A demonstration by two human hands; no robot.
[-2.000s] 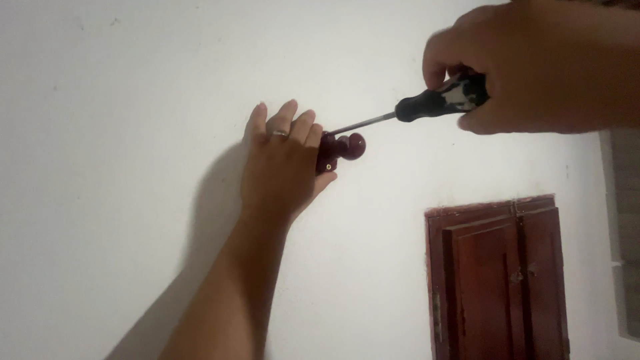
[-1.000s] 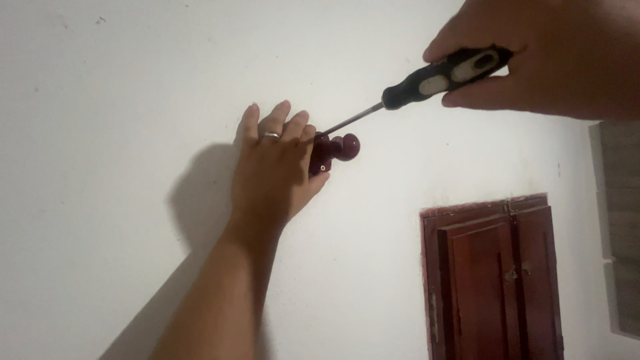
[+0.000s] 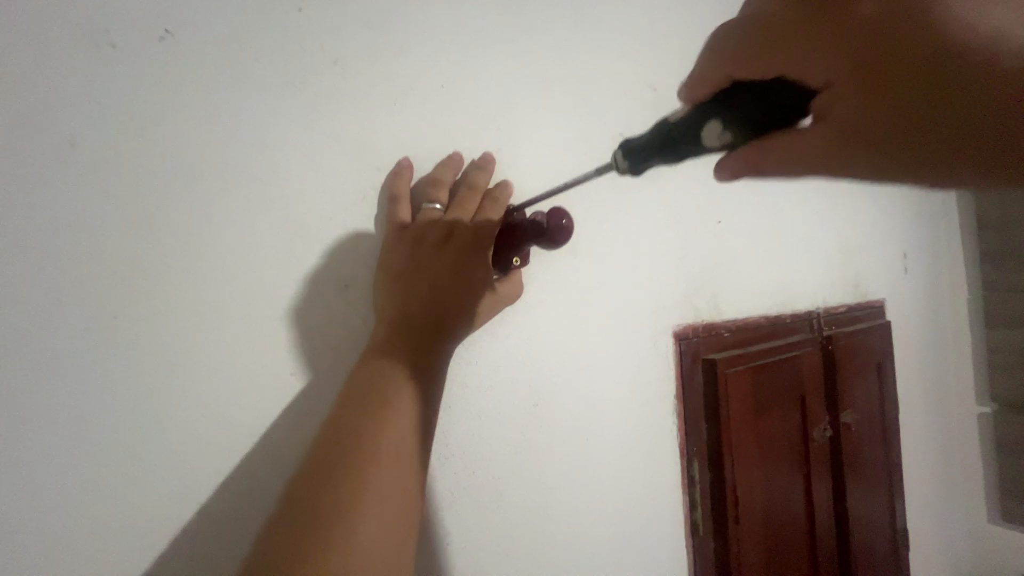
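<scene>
My left hand (image 3: 436, 268), with a ring on one finger, presses a dark red knobbed fitting (image 3: 512, 240) against a white wall. The fitting has a round glossy knob (image 3: 559, 227) on its right and a small brass-coloured ring or screw hole near its lower edge; my palm and fingers hide the rest of it. From the upper right, my right hand (image 3: 832, 104) grips the black and pale handle of a screwdriver (image 3: 672, 140). Its shaft slants down to the left, and the tip meets the fitting's upper edge beside my left fingers. Whether a screw sits under the tip cannot be seen.
The white wall (image 3: 200, 160) fills most of the view and carries a few small marks. At the lower right is a reddish-brown wooden shutter or door (image 3: 768, 448) with two panels in a frame. Grey-brown boards or panels (image 3: 1004, 336) stand along the right edge.
My right hand has shifted and its grip on the screwdriver handle has changed; the handle shows a different side. My left hand stays on the fitting, and the tip remains at its upper edge.
</scene>
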